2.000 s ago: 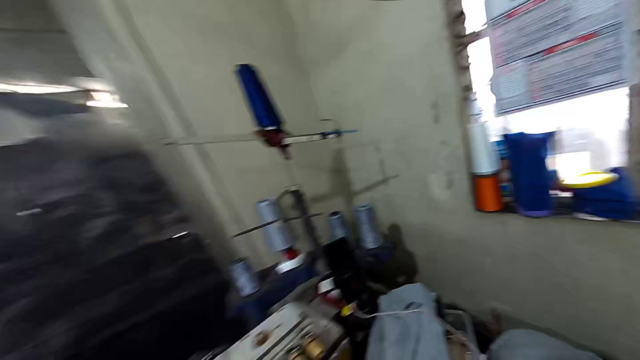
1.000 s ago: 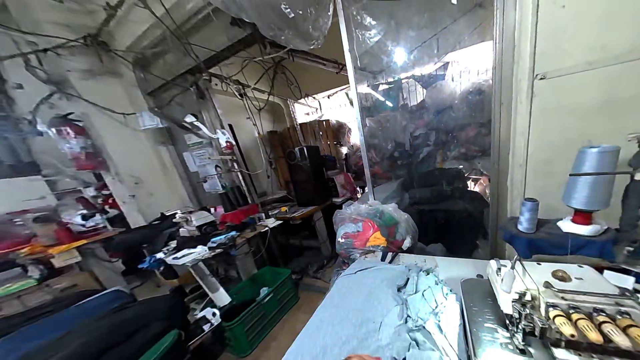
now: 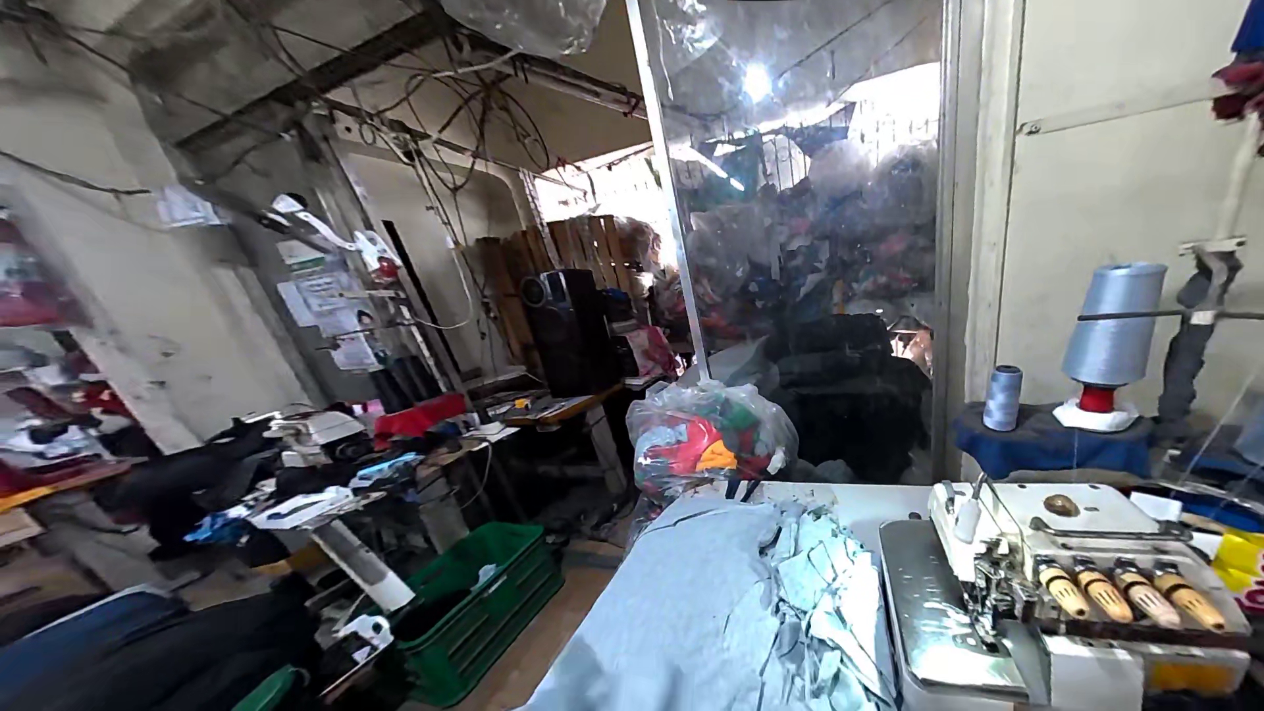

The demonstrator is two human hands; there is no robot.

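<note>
Neither my left hand nor my right hand shows in the view. A pile of light blue fabric point(image 3: 681, 592) lies flat on the white work table point(image 3: 869, 502), with crumpled pale fabric pieces point(image 3: 825, 602) along its right side. Right of the fabric stands a white overlock sewing machine point(image 3: 1096, 553) with several tension dials on its front. Behind the machine, a large cone of light blue thread point(image 3: 1116, 326) and a smaller thread spool point(image 3: 1002, 398) stand on blue cloth.
A green plastic crate point(image 3: 484, 612) sits on the floor left of the table. A clear plastic bag of coloured scraps point(image 3: 706, 444) is at the table's far end. Another sewing machine point(image 3: 314, 434) stands among cloth at the left, with a black speaker point(image 3: 568, 331) farther back.
The view has swung from the wall corner and window to the table and room. A bit of a hand at the bottom edge one second ago is out of view now.
</note>
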